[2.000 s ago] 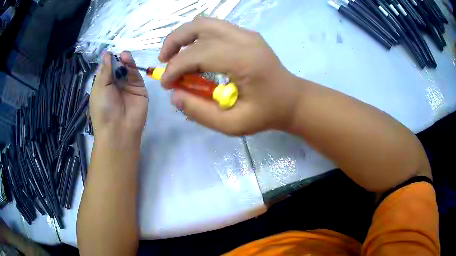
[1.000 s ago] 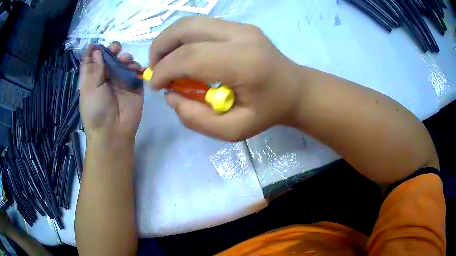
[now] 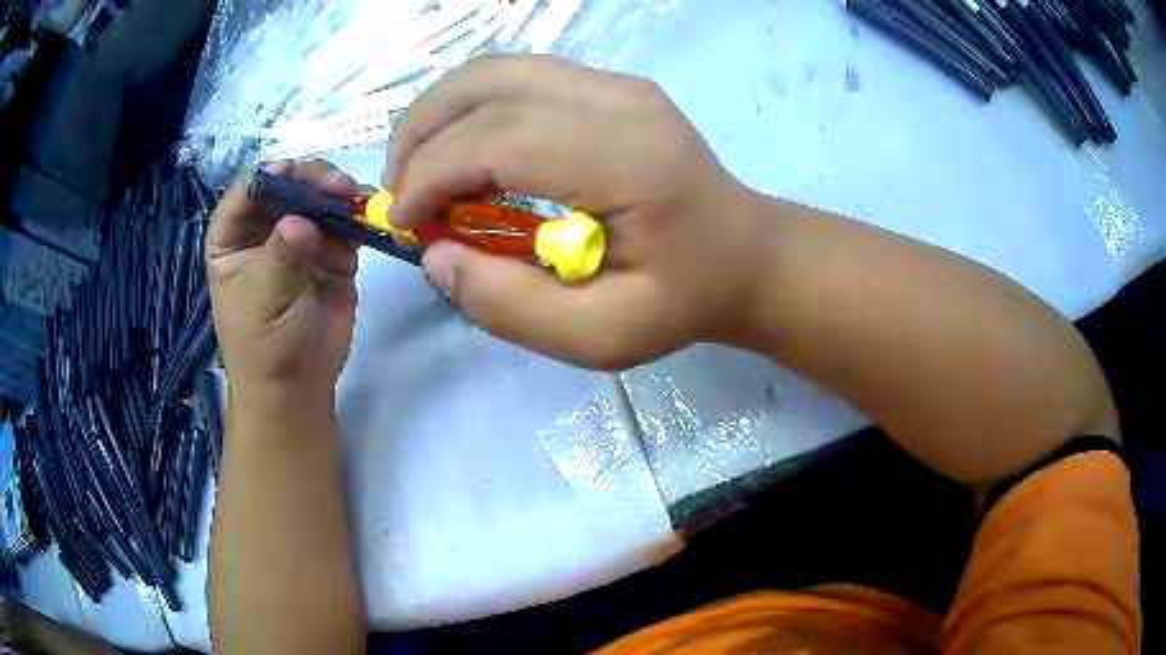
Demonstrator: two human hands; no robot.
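Observation:
My left hand (image 3: pixel 292 275) holds a dark tube (image 3: pixel 304 200) between thumb and fingers. The tube lies tilted, running from upper left down to the right, and its right end passes below the screwdriver. My right hand (image 3: pixel 575 192) is closed around the red handle of a screwdriver (image 3: pixel 492 227) with a yellow collar and yellow end cap. The screwdriver points left, towards the tube. Its tip is hidden at the tube and the left fingers, so I cannot tell whether it touches a screw.
A heap of black tubes (image 3: pixel 122 371) lies at left. White strips (image 3: pixel 384 77) lie on a shiny clear bag (image 3: pixel 237 96) behind my hands. More black tubes (image 3: pixel 1010 51) lie at the upper right. The film-covered white table (image 3: pixel 473 473) has a seam and a near edge.
The tube in my left hand has turned and now shows lengthwise, sharper than before. My left thumb now lies bent across it. The screwdriver stays in my right hand, nearly in place.

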